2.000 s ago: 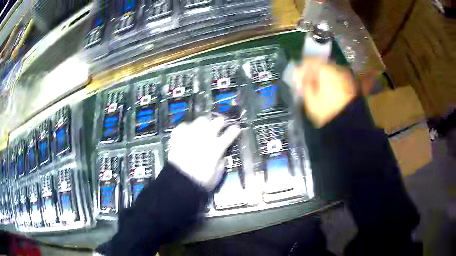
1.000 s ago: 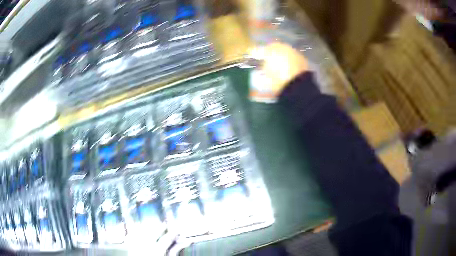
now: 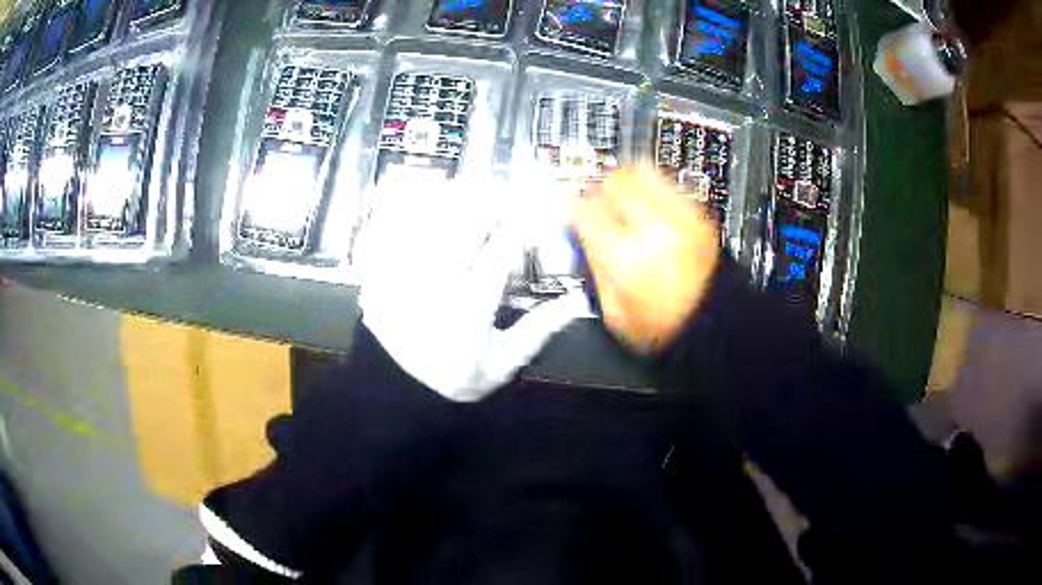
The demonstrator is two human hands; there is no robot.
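Note:
A clear blister tray [image 3: 223, 217] of keypad phones lies on the green bench. My left hand [image 3: 440, 297], in a glaring white glove, is at the near edge of the tray, over the lower part of a middle near-row phone [image 3: 577, 126]. My bare right hand [image 3: 651, 257] is right beside it, fingers bent and blurred, over the lower right of that phone. The hands hide the phone's screen end. Glare and blur hide whether either hand grips anything. A small white bottle [image 3: 914, 65] with an orange mark is at the right bench end.
Another tray of phones [image 3: 171, 217] is at the left. A brown carton [image 3: 206, 400] is below the bench edge at the left. More brown cardboard [image 3: 1008, 217] is at the right. The green bench edge [image 3: 229, 303] runs in front of me.
The view has shifted towards the near edge. My right hand has left the bottle area at the far right and come to the tray. My gloved left hand is now clearly in view beside it.

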